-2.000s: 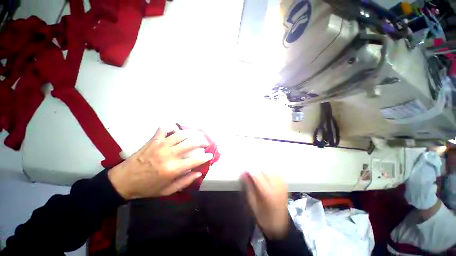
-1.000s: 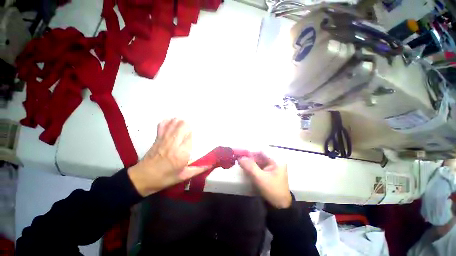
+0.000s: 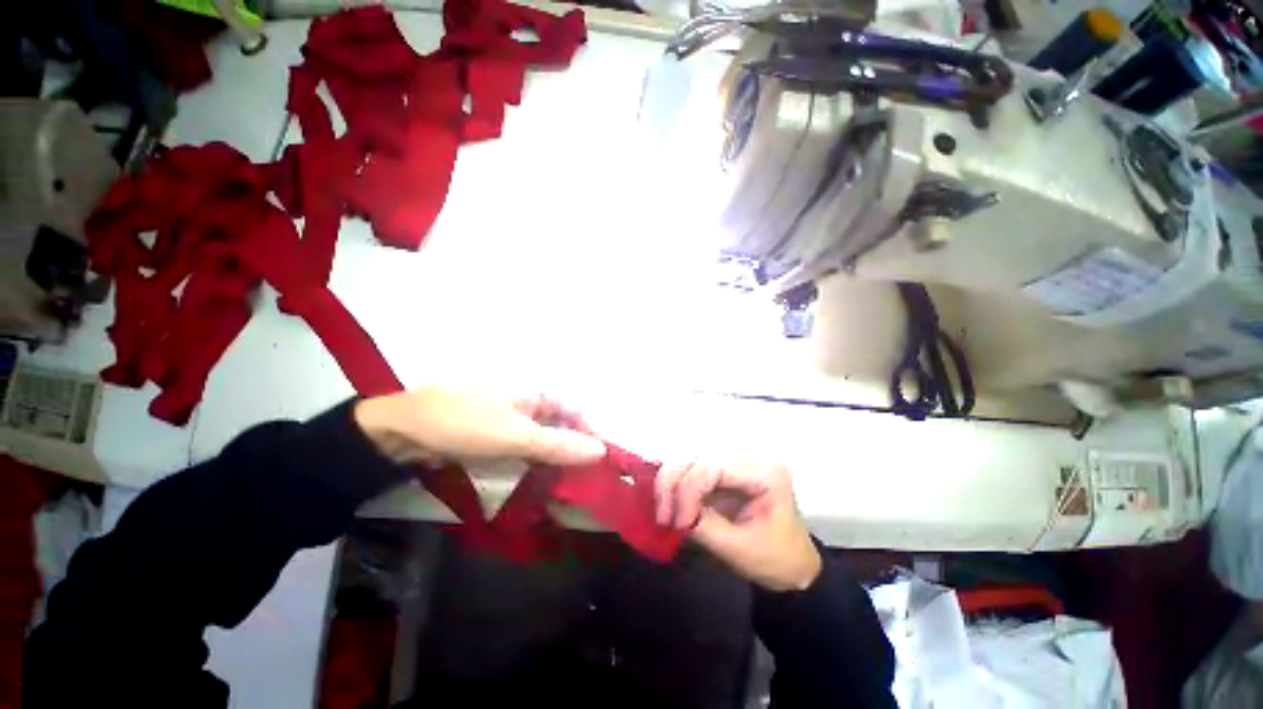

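A red fabric strip (image 3: 610,501) is held between my two hands at the table's front edge, with loops hanging over the edge. My left hand (image 3: 506,428) grips it from the left, thumb on top. My right hand (image 3: 734,515) pinches its right end between thumb and fingers. Another length of red strip (image 3: 346,344) runs from the pile of red strips (image 3: 208,229) at the back left down behind my left wrist. The sewing machine (image 3: 970,180) stands at the right; its needle area is in bright glare.
Black-handled scissors (image 3: 931,363) lie under the machine arm. Dark snips (image 3: 887,67) rest on top of the machine head. White fabric (image 3: 970,644) is heaped below the table at right. A second machine (image 3: 49,208) stands at the far left.
The right hand, apart from the strip two seconds ago, now pinches it. The left hand has turned from lying flat to gripping the strip. The view has shifted, showing more of the left side.
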